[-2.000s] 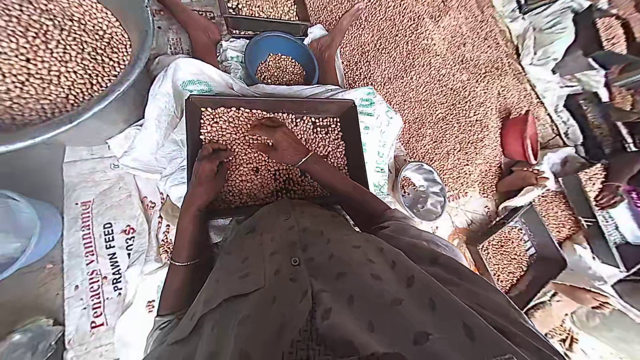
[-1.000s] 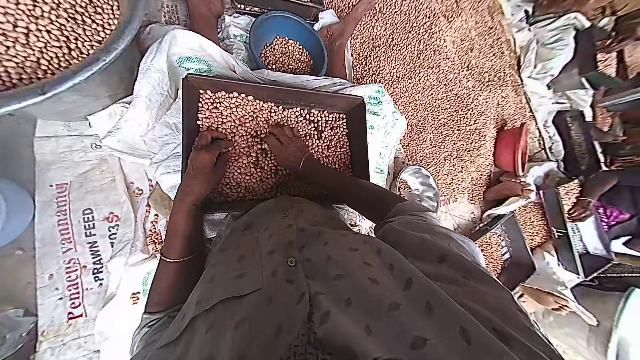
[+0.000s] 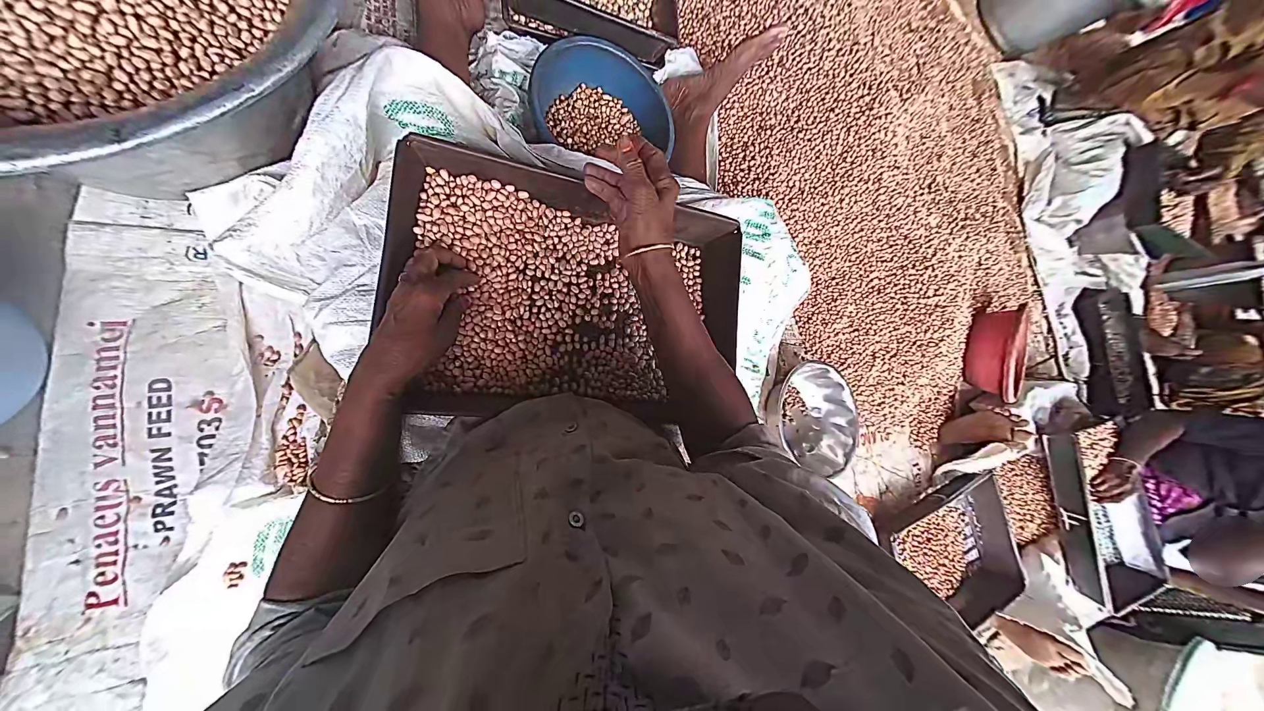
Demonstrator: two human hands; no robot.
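A dark rectangular tray [image 3: 393, 267] rests before me, filled with shelled nuts or beans [image 3: 523, 286], probably peanuts. My left hand [image 3: 425, 311] lies at the tray's left side, its curled fingertips touching the nuts; whether a nut is between them cannot be told. Over the tray's far rim is my right hand [image 3: 637, 193], fingertips raised beside the near edge of a blue plastic bowl [image 3: 548, 74]. Its fingers are partly bent, and what they hold, if anything, is hidden. More nuts [image 3: 591, 117] lie in the bowl.
A large metal basin [image 3: 247, 109] of nuts stands at upper left. Printed sacks [image 3: 99, 395] cover the floor. A wide spread of nuts [image 3: 869, 178], a metal bowl [image 3: 820, 420] and a red container [image 3: 995, 351] are on the right. Another person's hand [image 3: 1116, 479] touches a tray there.
My right hand has moved from the nuts in the tray up and away to the blue bowl's near edge. My left hand stays at the tray's left side.
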